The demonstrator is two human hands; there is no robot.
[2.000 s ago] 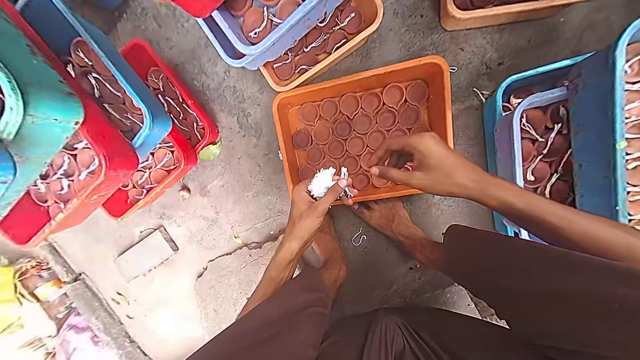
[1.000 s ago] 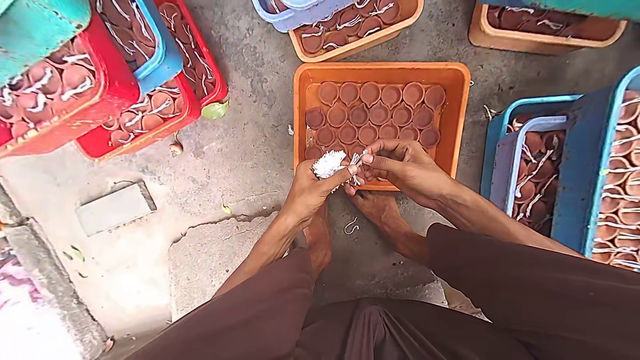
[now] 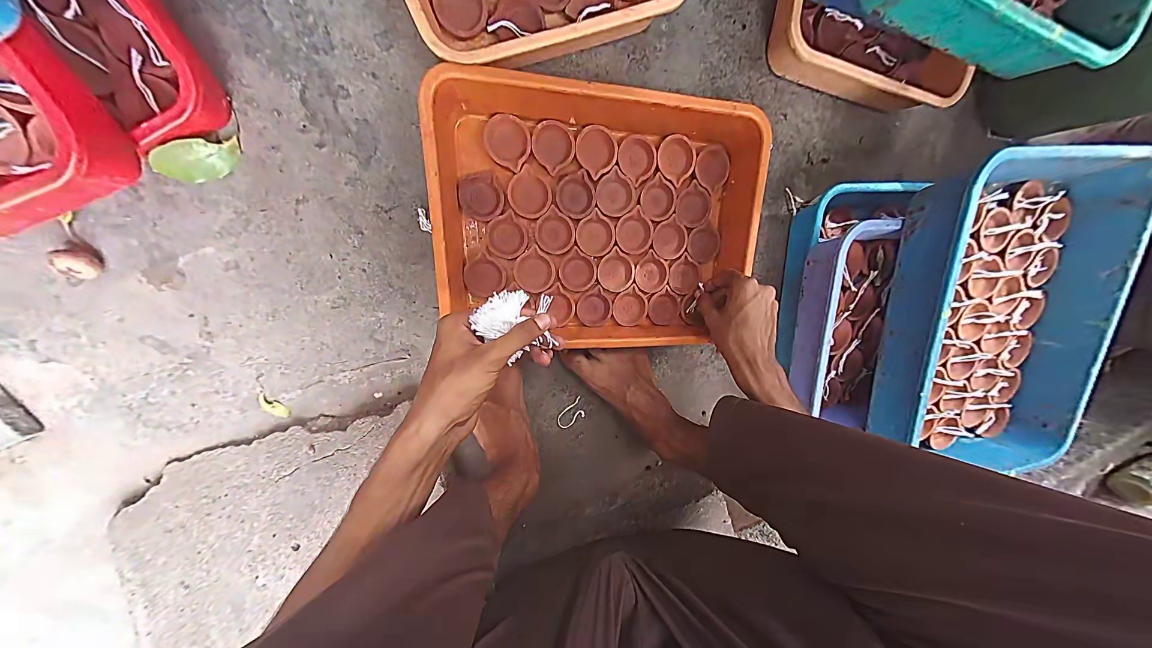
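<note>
My left hand grips a bundle of white cotton wicks over the near left corner of an orange plastic crate. Rows of small round clay lamps with pinched spouts line the crate's floor. Down at the near right corner, my right hand has its thumb and forefinger pinched at the last lamp of the nearest row. A small pale bit, seemingly a wick, shows at those fingertips. The lower part of that lamp is hidden by the hand.
Blue crates and a lilac crate of lamps with wicks stand at right, red crates at left. Tan crates and a green crate lie beyond. My bare feet touch the orange crate's near side; a loose wick lies on the concrete.
My right hand has left the wick bundle and moved right, to the crate's near right corner. My left hand still holds the bundle. The view has shifted closer over the crate.
</note>
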